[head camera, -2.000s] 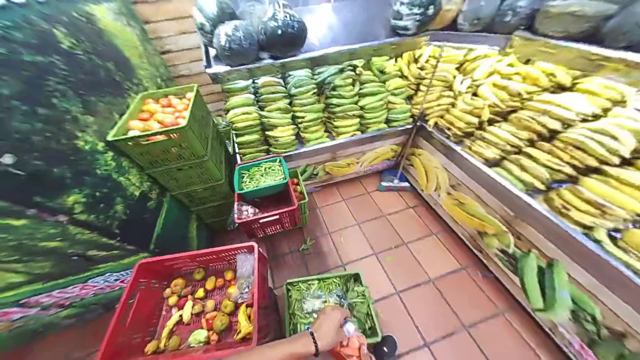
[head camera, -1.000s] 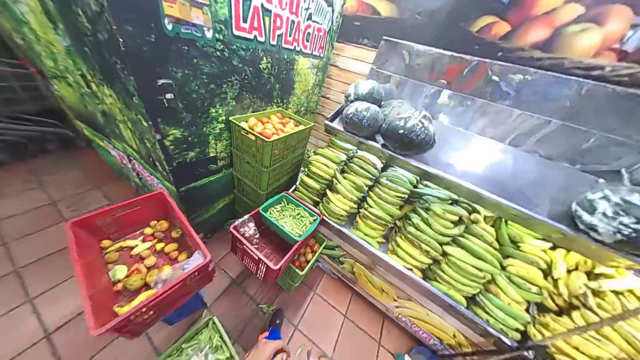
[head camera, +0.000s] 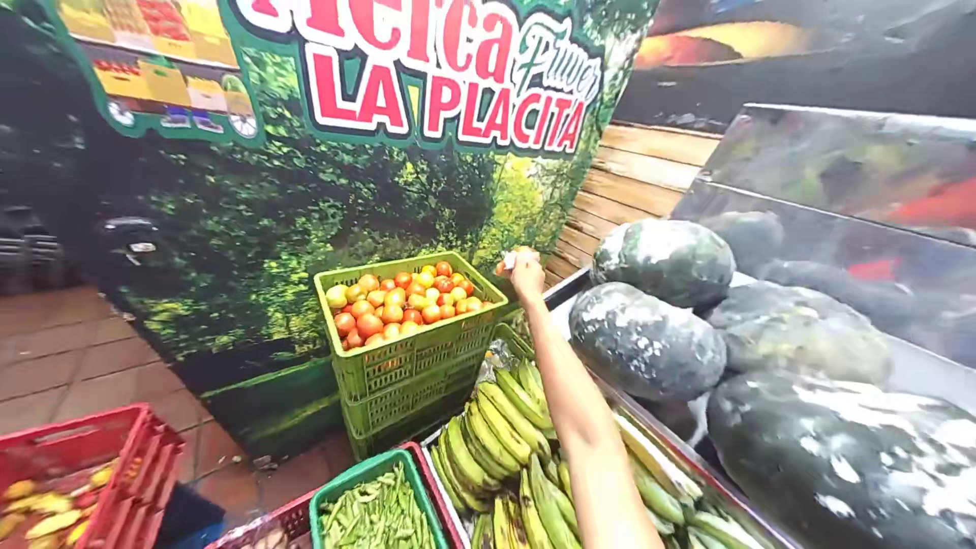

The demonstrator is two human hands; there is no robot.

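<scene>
My right hand (head camera: 528,274) is at the end of an outstretched bare arm, closed around a small whitish and orange-pink item (head camera: 509,261) that is too blurred to name. The hand is just right of the top green plastic crate (head camera: 418,352), which is filled with red, orange and yellowish tomatoes (head camera: 393,301). Beneath the forearm lie green plantains (head camera: 488,435) on a sloping display. Dark green, white-patched large squashes or melons (head camera: 648,339) rest to the right of the arm. My left hand is out of view.
More green crates (head camera: 415,412) are stacked under the tomatoes. A green tub (head camera: 320,503) of green pods sits at the bottom, near a red crate (head camera: 145,457) of yellow produce. A printed wall panel (head camera: 229,198) stands behind, and a metal ledge (head camera: 915,328) runs along the right.
The view has swung to the wall and tomato crates. My right hand has moved from low near the floor containers up beside the tomato crate, arm outstretched.
</scene>
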